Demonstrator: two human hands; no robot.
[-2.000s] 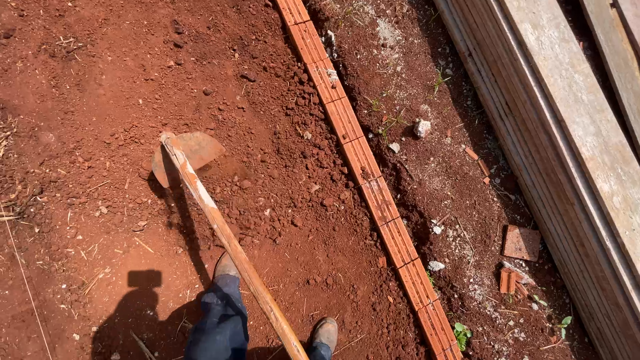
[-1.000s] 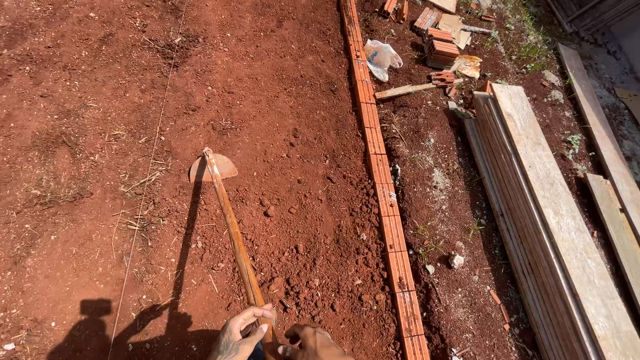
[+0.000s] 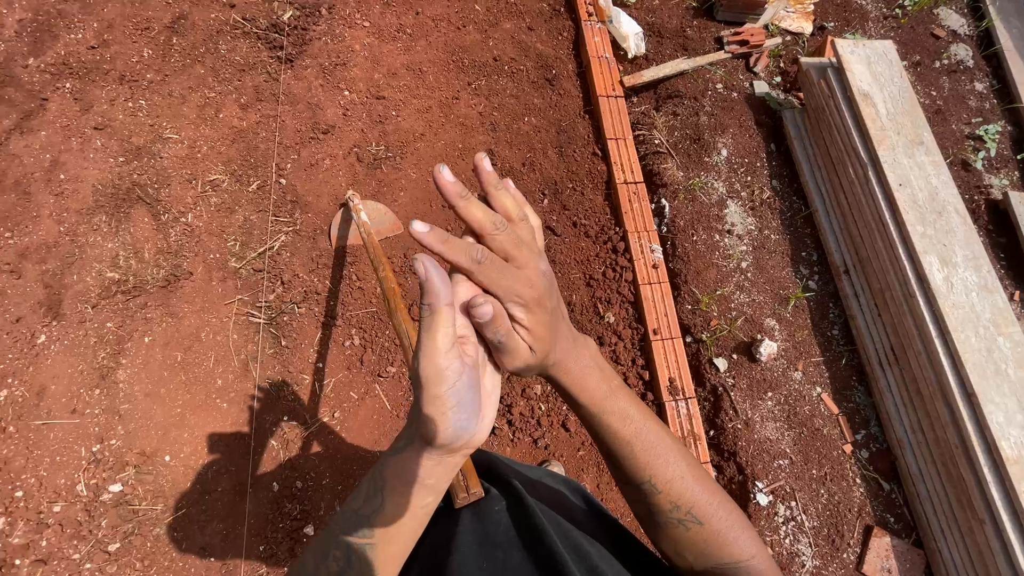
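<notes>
My left hand [image 3: 456, 360] and my right hand [image 3: 508, 280] are pressed together, palm against palm, in the middle of the head view. The fingers of the right one are spread and lie over the left one. Neither holds a tool. Behind them a hoe stands on the soil, its wooden handle [image 3: 388, 288] slanting down to its end beside my dark clothing. Its rounded blade [image 3: 376, 224] rests on the red earth left of my hands. The hands hide part of the handle.
A row of red hollow clay bricks [image 3: 628, 188] runs along the right of the loose soil. A thin string [image 3: 268, 224] crosses the left side. Further right lie stacked boards [image 3: 928, 208], a wooden stick [image 3: 676, 70], a plastic bag [image 3: 624, 28] and broken brick pieces [image 3: 744, 38].
A second ago my hands were low, at the upper end of the hoe handle. Now they are raised off it and joined. The view has shifted.
</notes>
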